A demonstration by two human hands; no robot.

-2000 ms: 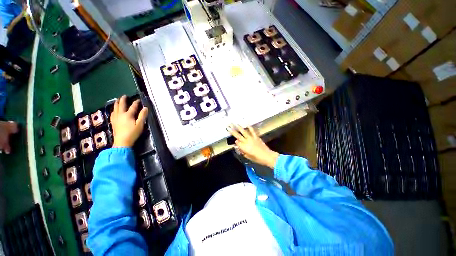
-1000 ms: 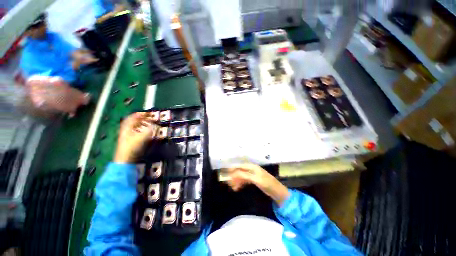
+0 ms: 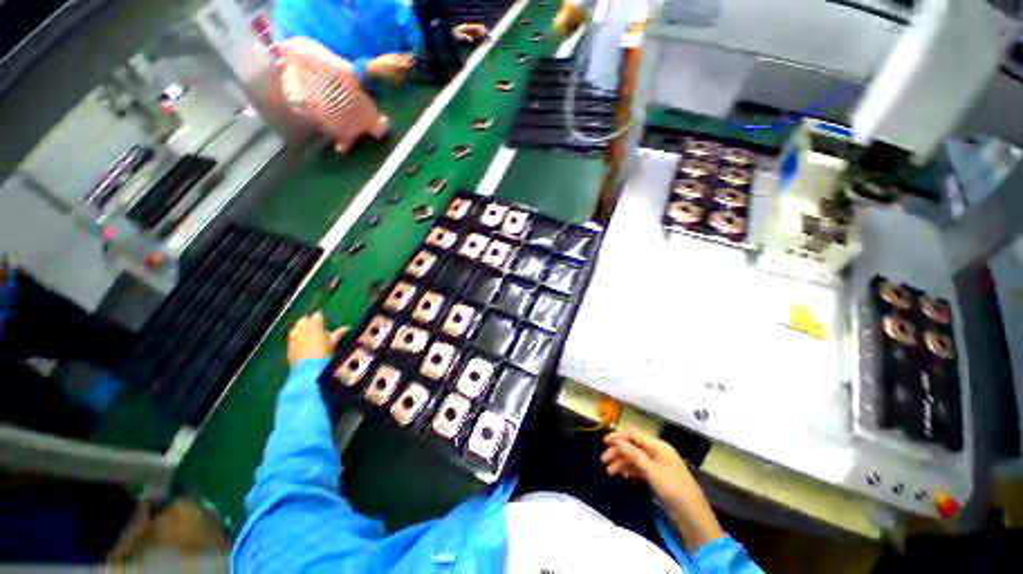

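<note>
A black blister tray (image 3: 522, 370) lies tilted on the green belt, with rows of square copper-pink parts (image 3: 438, 360) on its left and near side and bare pockets on its right. My left hand (image 3: 312, 339) is on the belt just beyond the tray's left corner, thumb apart, with nothing visible in it. My right hand (image 3: 637, 457) is in front of the machine's front edge, fingers loosely curled, nothing visible in it. The left fixture (image 3: 710, 191), at the back of the machine bed, holds several parts. The right fixture (image 3: 914, 387) has parts only in its far nests.
The white machine bed (image 3: 673, 325) stands right of the tray, with a red knob (image 3: 948, 506) at its front right corner. Small dark frames (image 3: 422, 213) lie along the green belt (image 3: 387, 252). Black trays (image 3: 230, 314) lie at left. A person in blue (image 3: 348, 34) works across the belt.
The view has swung left. The left fixture has moved back on the machine bed. My left hand has moved from over the tray to beyond its left corner. My right hand has left the machine's front edge.
</note>
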